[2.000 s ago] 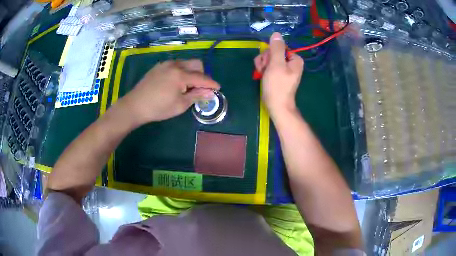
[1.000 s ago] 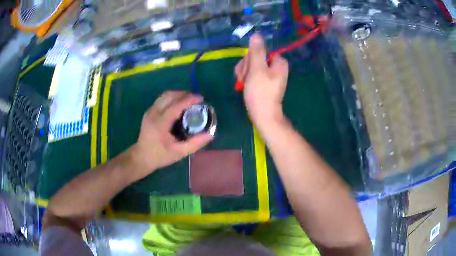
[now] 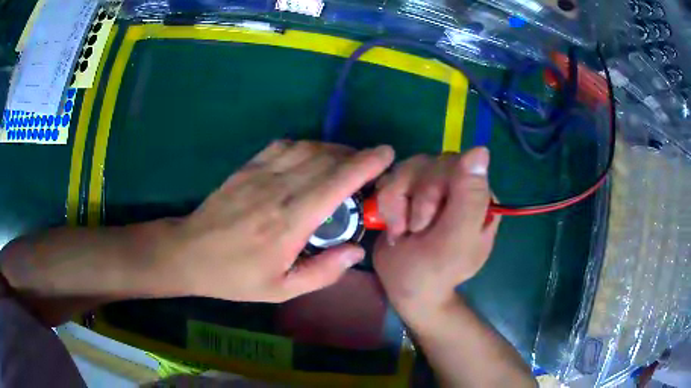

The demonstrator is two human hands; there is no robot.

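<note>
The round component (image 3: 333, 229), with a silver-white ring, grey centre and small green dot, lies between the thumb and fingers of my left hand (image 3: 261, 220), which partly covers it. My right hand (image 3: 439, 220) is closed on the red probe (image 3: 373, 214). The probe's front end is at the component's right edge; its tip cannot be made out. A red lead (image 3: 545, 210) runs from behind my right hand. The contact disc cannot be told apart under the component.
The reddish-brown pad (image 3: 337, 311) lies just below my hands. A dark blue lead (image 3: 335, 106) runs up and coils at the upper right. Sticker sheets (image 3: 38, 125) are at upper left, a tan blister tray (image 3: 644, 250) at right, clear trays along the back.
The view has moved closer. My right hand has come down and left, bringing the probe to the component. My left hand still holds the component, now covering more of it.
</note>
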